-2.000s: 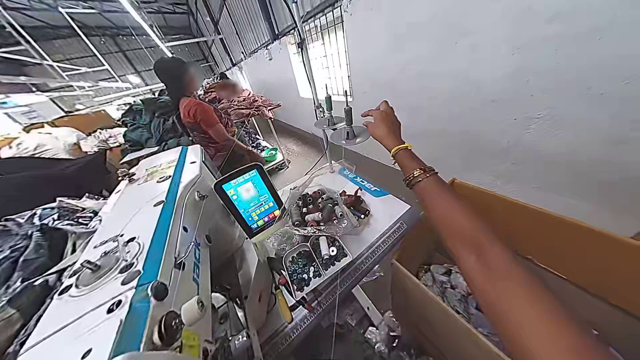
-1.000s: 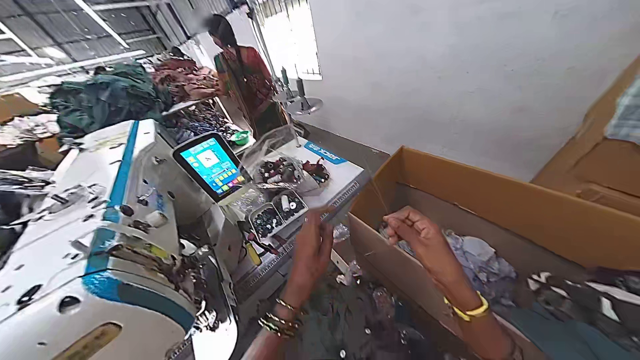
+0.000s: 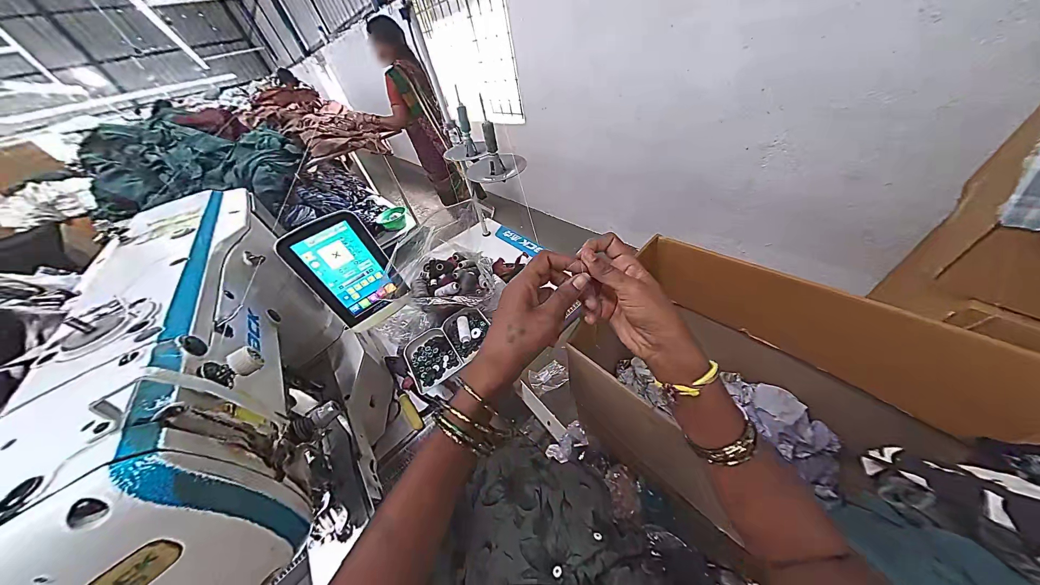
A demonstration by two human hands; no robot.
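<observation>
My left hand point(image 3: 528, 317) and my right hand point(image 3: 630, 305) meet fingertip to fingertip above the near corner of a cardboard box point(image 3: 796, 317). Thumbs and forefingers are pinched together; whatever lies between them is too small to make out, though a thread runs down from the cone stand point(image 3: 497, 166) towards them. Left of my hands is a white and blue Jack sewing machine point(image 3: 236, 317) with a lit touch screen point(image 3: 337, 264). Behind my left hand, a divided tray of buttons point(image 3: 431, 357) and a plastic bag of thread spools point(image 3: 459, 276) lie on the machine table.
Fabric pieces point(image 3: 780, 414) lie inside the box. Dark cloth with buttons point(image 3: 536, 504) is below my forearms. A person point(image 3: 414, 114) stands at the back beside heaped garments point(image 3: 195, 158). A white wall point(image 3: 731, 122) with a barred window point(image 3: 471, 57) rises behind.
Two seconds ago only my right hand showed, raised at the thread cones. A second ago both hands were apart over the box edge; now their fingertips are together. The view has shifted.
</observation>
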